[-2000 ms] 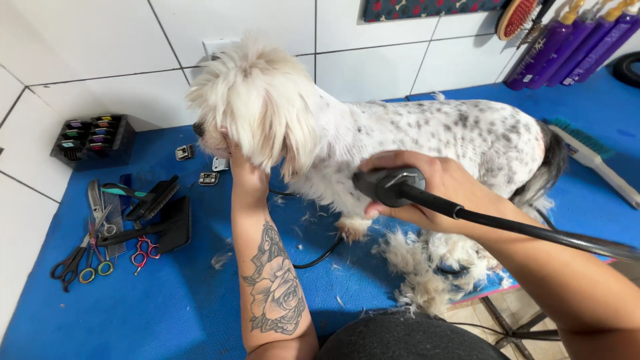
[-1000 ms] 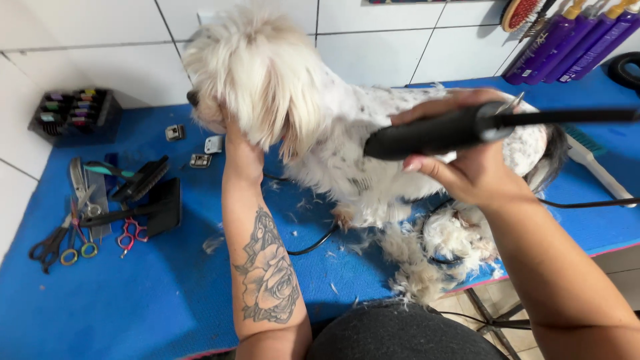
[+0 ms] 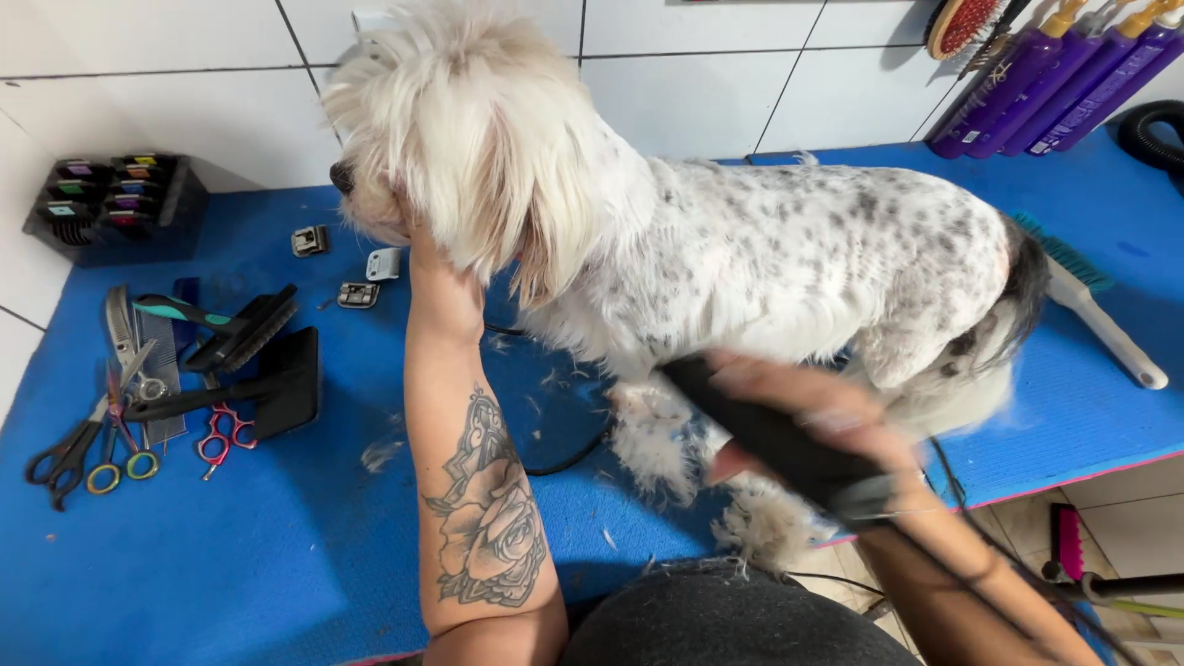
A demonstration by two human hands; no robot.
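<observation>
A white dog with grey-spotted, short-clipped body fur (image 3: 795, 240) and long fur on its head stands on the blue grooming table (image 3: 305, 555), facing left. My left hand (image 3: 444, 268) is under its muzzle and chin, with the fingers mostly hidden by the head fur. Black corded clippers (image 3: 777, 435) are held in my right hand (image 3: 832, 407), blurred by motion, with their front end at the dog's lower chest, above the front legs. Loose fur (image 3: 768, 523) lies in a clump near the table's front edge, by the front paws.
At left lie grooming scissors (image 3: 69, 453), a slicker brush (image 3: 287, 384), a comb (image 3: 159, 370) and a black box of clipper guards (image 3: 120, 208). Several metal clipper blades (image 3: 358, 294) are near my left wrist. Behind the dog are a white-handled brush (image 3: 1101, 319) and purple bottles (image 3: 1008, 92). A cord (image 3: 573, 462) crosses the table.
My right hand has brought the clippers down from the dog's shoulder to its lower chest, turning them so they slope the other way. My left hand stays at the muzzle.
</observation>
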